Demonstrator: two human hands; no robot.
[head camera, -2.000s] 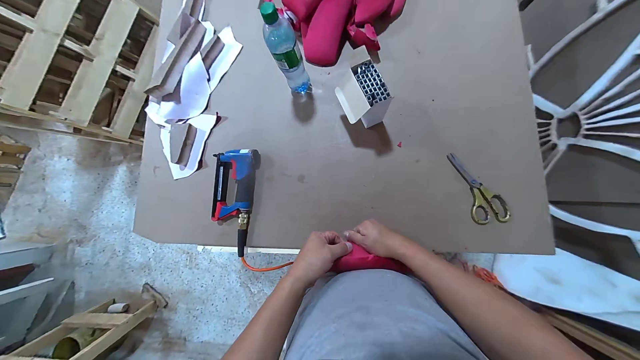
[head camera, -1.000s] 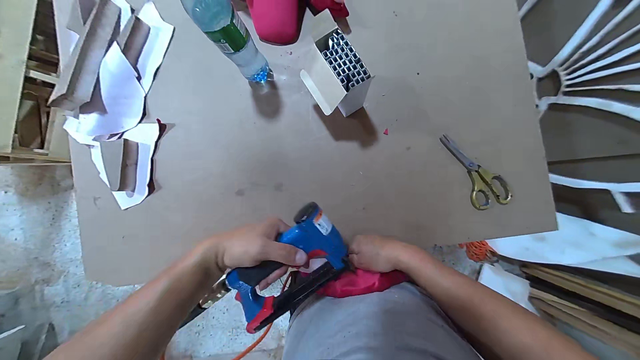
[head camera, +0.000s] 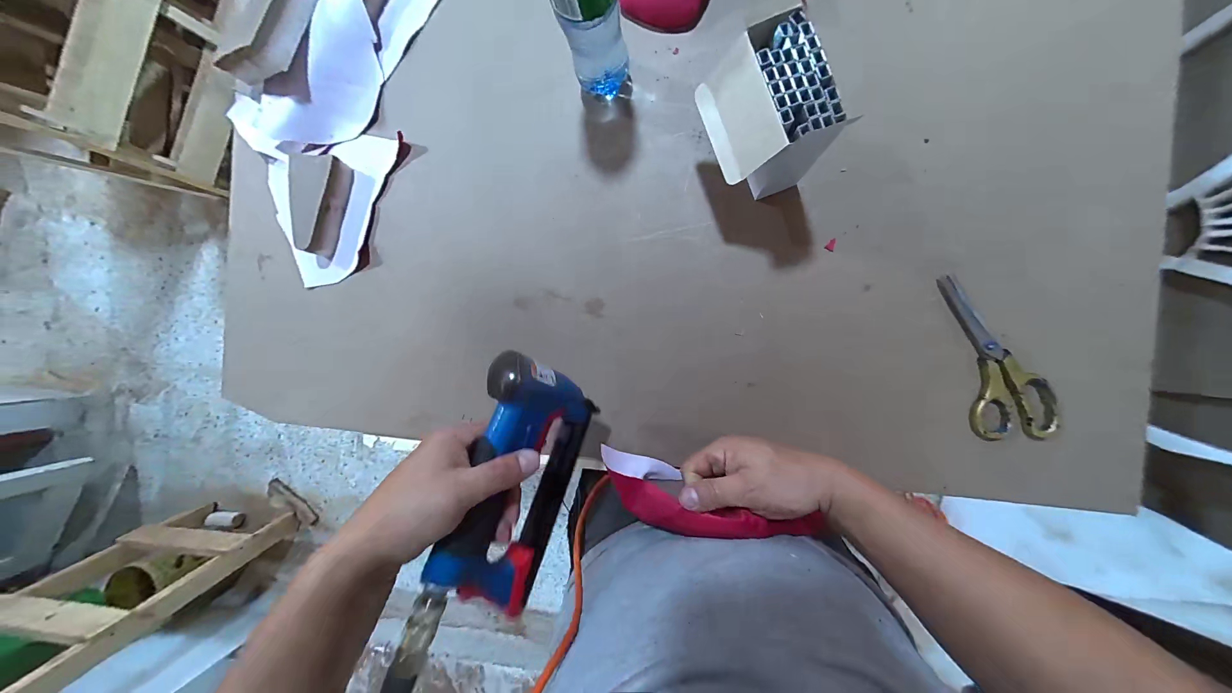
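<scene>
My left hand (head camera: 462, 491) is closed around the grip of a blue and black pneumatic stapler (head camera: 520, 481), its nose turned up and to the right over the table edge. An orange air hose (head camera: 577, 568) runs down beside my body. With thumb and fingers, my right hand (head camera: 746, 476) pinches the edge of a red fabric piece (head camera: 664, 505) with a white underside, which lies against my lap at the table's front edge. The stapler and the fabric are apart. What lies under the fabric is mostly hidden.
Gold-handled scissors (head camera: 1001, 371) lie at the right of the cardboard-covered table (head camera: 626, 337). Farther back stand an open box of staples (head camera: 770, 125) and a plastic bottle (head camera: 597, 48). White fabric pieces and cardboard scraps (head camera: 327, 192) lie at the left. Wooden frames (head camera: 164, 577) stand beyond the table's left side.
Two seconds ago the stapler lay on the table; one second ago my left hand held it against the red fabric. Now it is off to the left of the fabric.
</scene>
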